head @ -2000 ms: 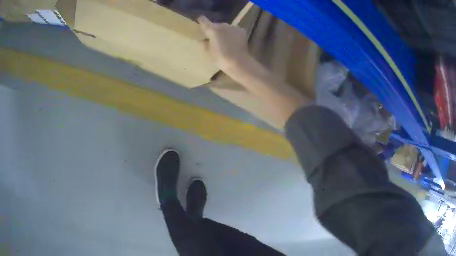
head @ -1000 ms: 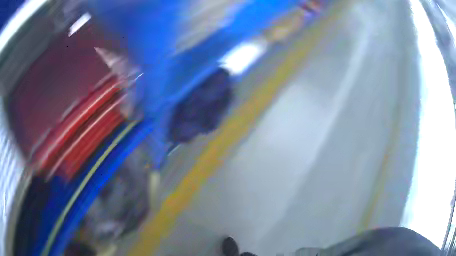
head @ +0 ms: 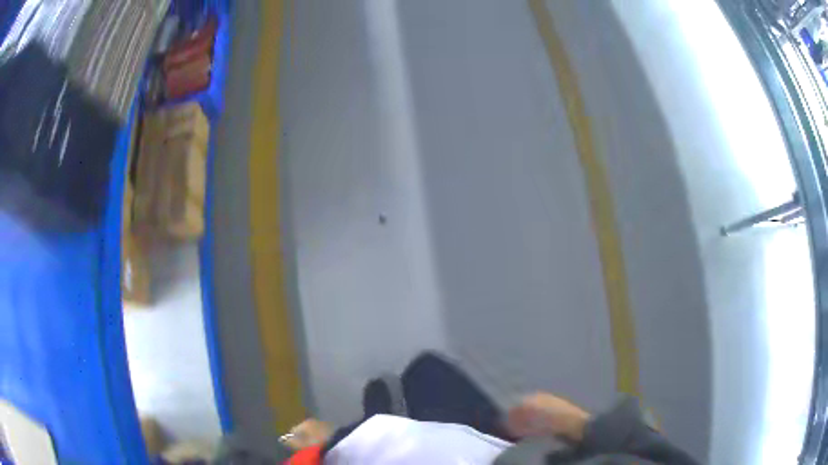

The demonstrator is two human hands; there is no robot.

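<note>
My left hand [head: 310, 432] is small and blurred at the bottom edge, left of my body. A small whitish spot shows at its fingers, and I cannot tell whether it is held. A red patch [head: 305, 456] lies beside that hand. My right hand [head: 547, 416] is blurred at the bottom, right of my dark-clad leg, with a dark grey sleeve behind it. Its fingers and any content are unclear. A white cloth-like surface [head: 418, 440] lies between the hands.
A blue rack [head: 56, 336] stands on the left, with brown cartons [head: 172, 168], red items [head: 190, 62] and a dark cover [head: 54, 136]. The grey aisle floor [head: 363, 136] has yellow lines [head: 267, 200] on both sides. A metal bar [head: 761, 218] juts out at the right.
The view has swung from the carton at the rack to along the aisle. The hand that was on the carton flap is off it. Both hands now show low at the bottom edge.
</note>
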